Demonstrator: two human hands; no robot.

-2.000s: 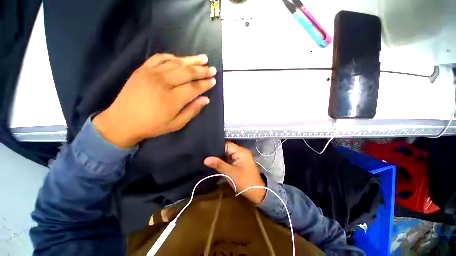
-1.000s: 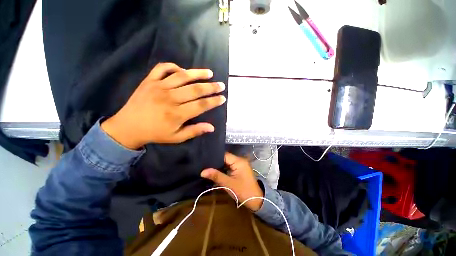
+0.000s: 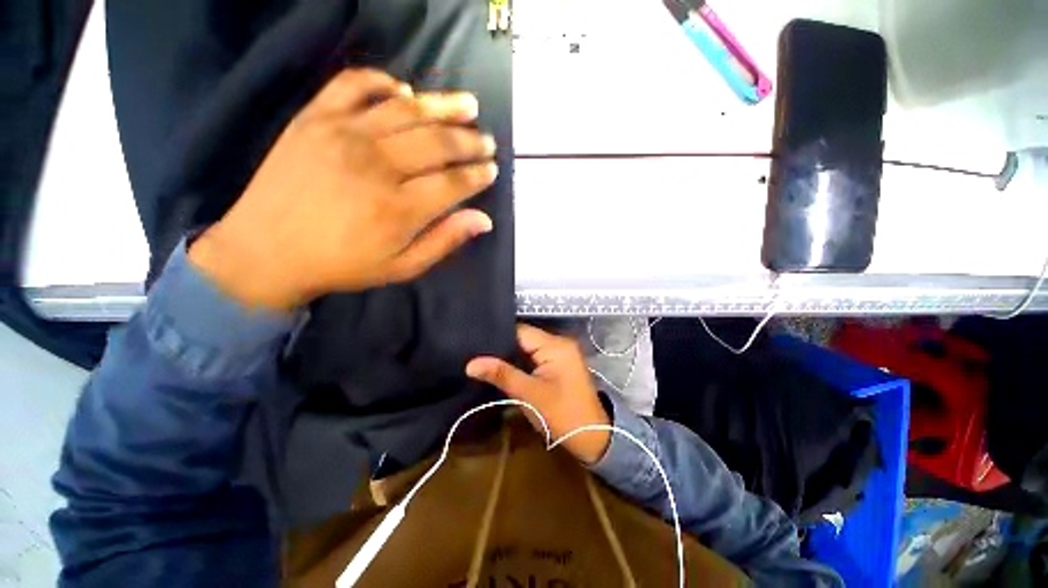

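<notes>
A large black garment panel lies over the left side of the white table and hangs over its front edge onto my lap. Its straight right edge runs front to back. My left hand lies palm down on the panel, fingers a little apart and close to that edge. My right hand pinches the panel's edge between thumb and fingers, just below the table's front edge. The brass-coloured metal presser foot stands at the edge of the cloth, cut off by the frame's top.
A smartphone lies on the table at the right. Thread snips lie left of it. A measuring tape runs along the table's front edge. A blue bin with black cloth and a red stool are beyond my right arm. A white earphone cable crosses my chest.
The view has shifted down and back up. My left hand has moved slightly away from me along the panel. My right hand keeps its pinch at the same place.
</notes>
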